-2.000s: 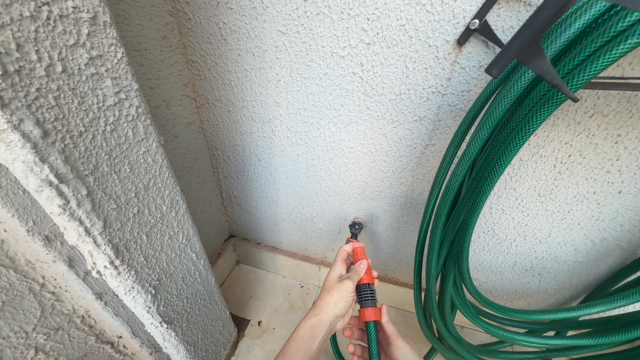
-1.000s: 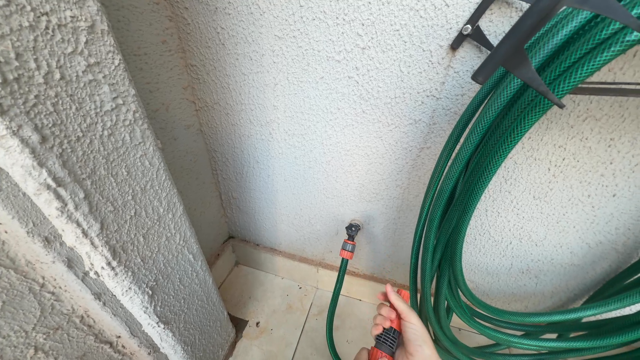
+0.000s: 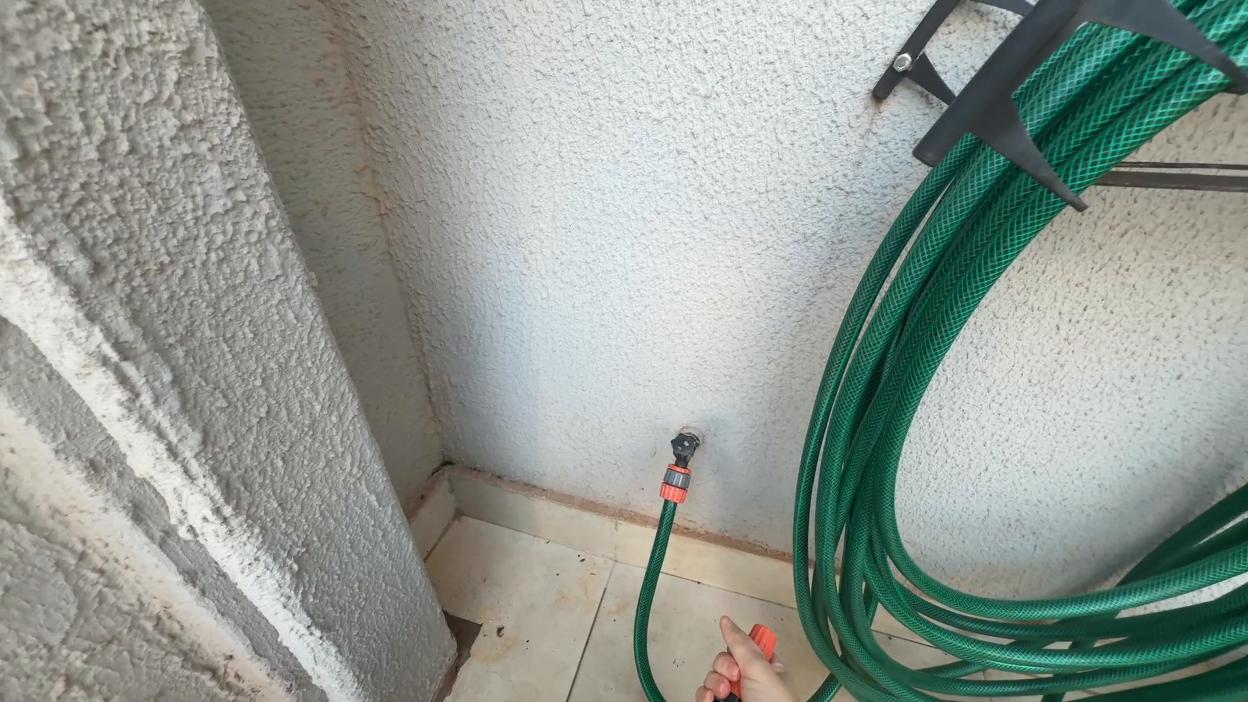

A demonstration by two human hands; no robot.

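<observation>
At the bottom edge, my right hand (image 3: 749, 671) is closed around an orange and black hose nozzle (image 3: 763, 640), partly hidden by the fingers and cut off by the frame. My left hand is out of view. Up and to the left of the right hand, a black tap (image 3: 684, 447) comes out of the wall. An orange and grey hose connector (image 3: 675, 483) is fitted below the tap, and a green hose (image 3: 649, 595) runs down from it past the bottom edge.
A large coil of green hose (image 3: 877, 439) hangs at the right from a black hose holder (image 3: 1004, 107) on the rough white wall (image 3: 585, 244). A textured pillar (image 3: 253, 322) stands at the left. Beige floor tiles (image 3: 526, 585) lie below.
Two seconds ago both hands were at the nozzle, close in front of the tap. The right hand has since moved down with it, uncovering the connector, and the left hand has left the view.
</observation>
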